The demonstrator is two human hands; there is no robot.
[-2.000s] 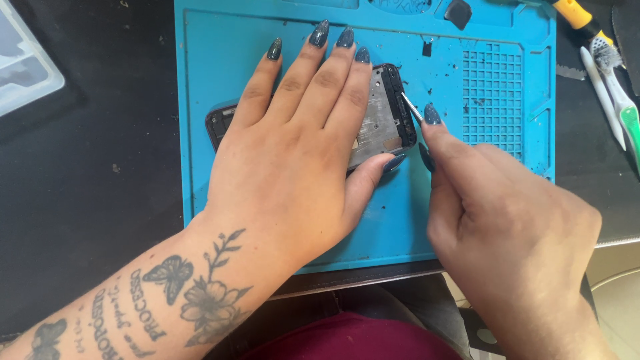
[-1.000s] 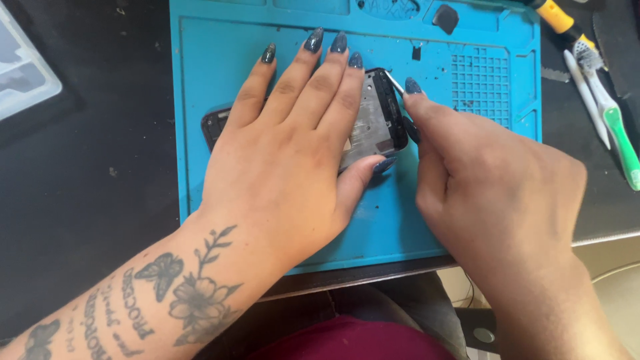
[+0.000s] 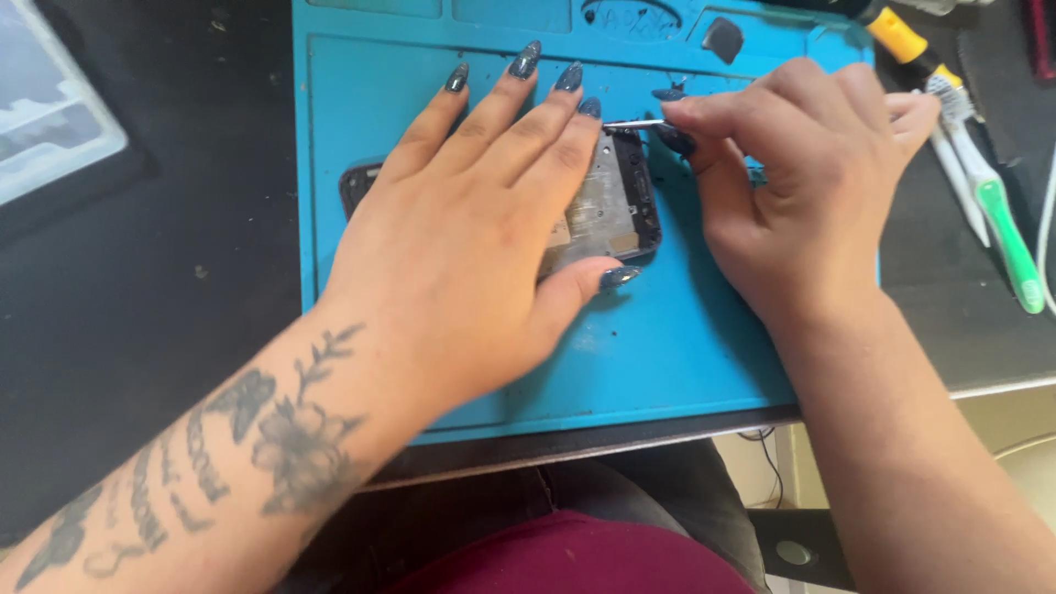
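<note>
A phone frame [image 3: 606,198] with a bare metal plate and black edges lies on a blue silicone repair mat [image 3: 693,355]. Spread flat over its middle and left part, my left hand [image 3: 470,214] presses it against the mat, the thumb along the lower edge. Between the thumb and fingers of my right hand [image 3: 800,165] is a thin metal tool [image 3: 635,124], whose tip meets the frame's upper edge beside my left index finger. Most of the tool is hidden in the hand, so its kind cannot be told.
Right of the mat lie a green and white toothbrush [image 3: 998,219], a white pen-like stick [image 3: 961,186] and a yellow and black handle [image 3: 899,37]. A small dark square piece [image 3: 723,40] rests on the mat's upper part. A clear plastic case [image 3: 58,107] is at the far left.
The tool's tip has moved from the frame's right end to its upper edge near my left fingers, and my right hand has turned. My left hand stays on the frame.
</note>
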